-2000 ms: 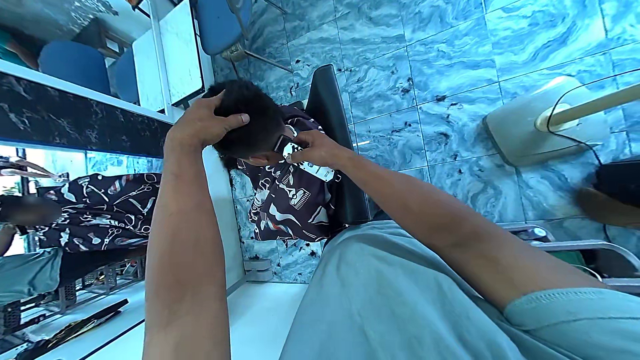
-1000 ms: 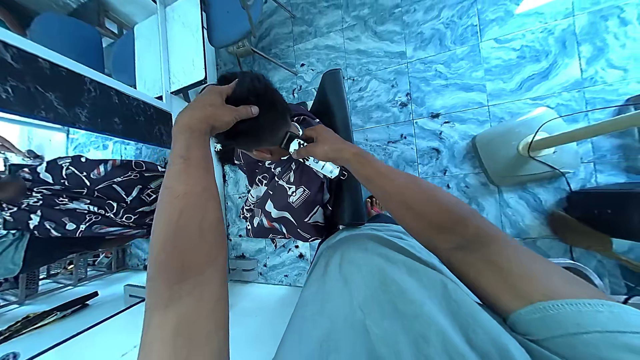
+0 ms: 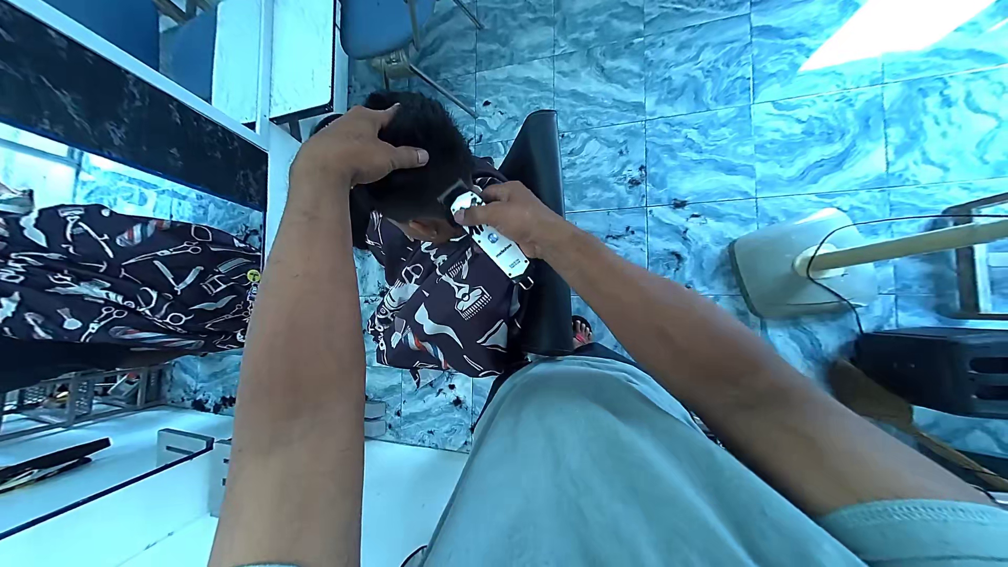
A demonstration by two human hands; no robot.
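Note:
A seated person's head with short dark hair (image 3: 429,142) is at the upper middle, above a dark barber's cape (image 3: 449,307) patterned with combs and scissors. My left hand (image 3: 354,146) rests on top of the head, fingers and thumb spread over the hair. In my right hand (image 3: 512,216) is a silver hair clipper (image 3: 502,250), its blade end against the hair just behind the ear (image 3: 421,227). The fingertips of my left hand are partly hidden by the hand and hair.
A black chair back (image 3: 543,236) stands right behind the seated person. At the left are a mirror (image 3: 118,276) and a white counter (image 3: 47,433). A blue chair (image 3: 384,27) is at the top. On the right stand a pale pedestal base (image 3: 787,276) with a cord and a black stool-like object (image 3: 937,370).

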